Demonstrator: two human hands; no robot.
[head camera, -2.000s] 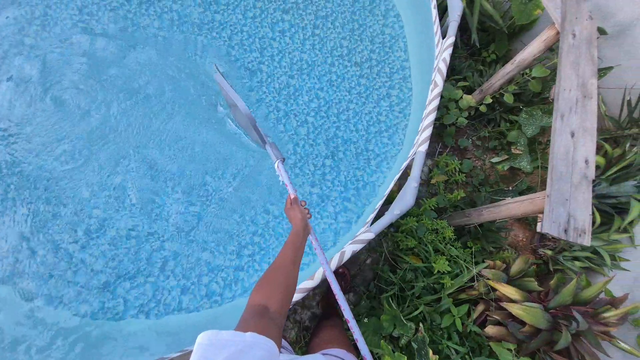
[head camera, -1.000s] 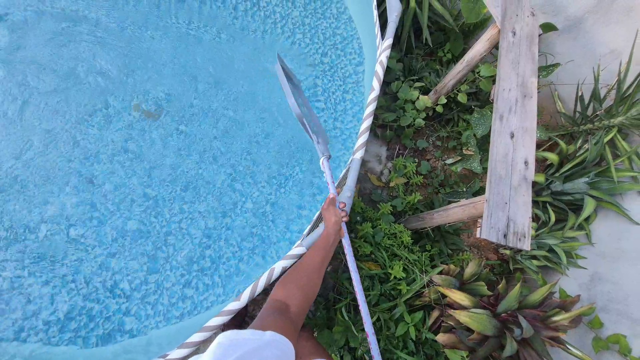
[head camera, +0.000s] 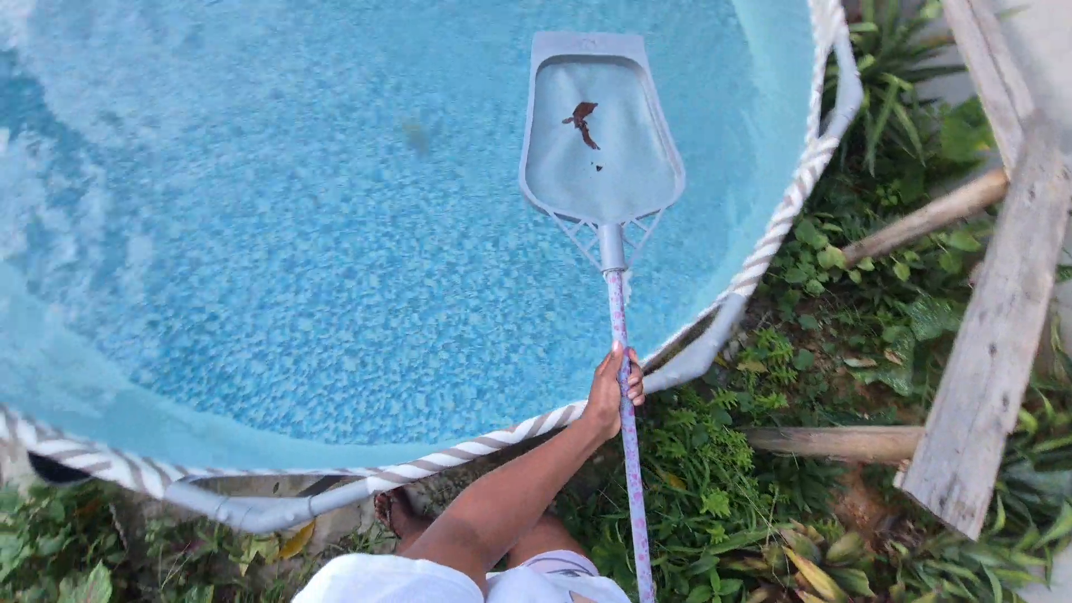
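Note:
My left hand (head camera: 610, 392) is shut around a pale pole with a pink pattern (head camera: 634, 494). The pole runs from the bottom edge up to a flat pool skimmer net (head camera: 599, 188) in a light grey plastic frame. The net faces up over the pool water (head camera: 335, 276). Brown leaf pieces (head camera: 584, 124) and small dark specks lie on its mesh. Whether the net touches the water I cannot tell. My right hand is out of view.
The pool's rim with striped rope-like edging (head camera: 502, 437) curves around in front of me. Weathered planks (head camera: 992, 335) and a wooden post (head camera: 837, 442) stand at the right among green plants (head camera: 712, 469). A blurred greenish spot (head camera: 414, 134) shows in the water.
The skimmer net, seen nearly edge-on in both earlier frames, has turned so that its mesh and the leaf pieces show. My left hand keeps its hold on the pole. The view has shifted.

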